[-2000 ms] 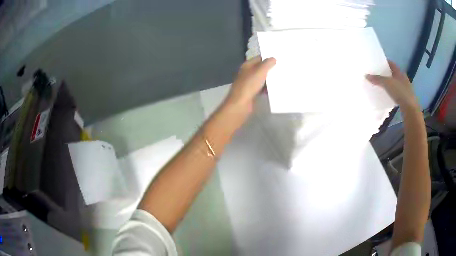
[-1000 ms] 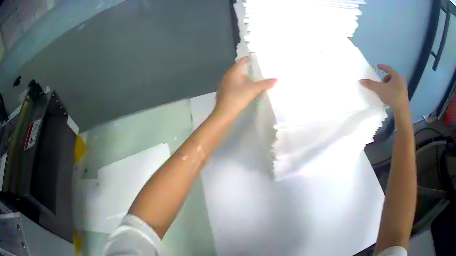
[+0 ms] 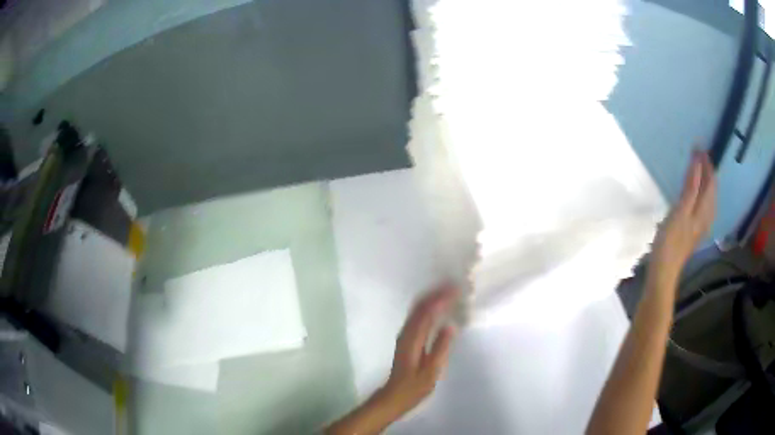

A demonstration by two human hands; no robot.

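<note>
A tall stack of cut sheets with uneven edges stands right of centre on a white board. My left hand is at the stack's lower left corner, blurred, fingers apart, with no sheet in it. My right hand is at the stack's right side, fingers extended and empty; whether it touches the stack is unclear. Loose cut sheets lie overlapping on the green table at the left. Another white sheet hangs at the cutting machine's outlet.
The dark cutting machine with a red-white label is at the left edge. The green table top lies beside it. A grey panel rises behind. A blue-grey door with a dark handle is at the right, with dark clutter below it.
The sheet held earlier has been laid on the stack and let go. My left hand has moved down towards me; my right hand has moved outward. A new sheet shows at the machine outlet.
</note>
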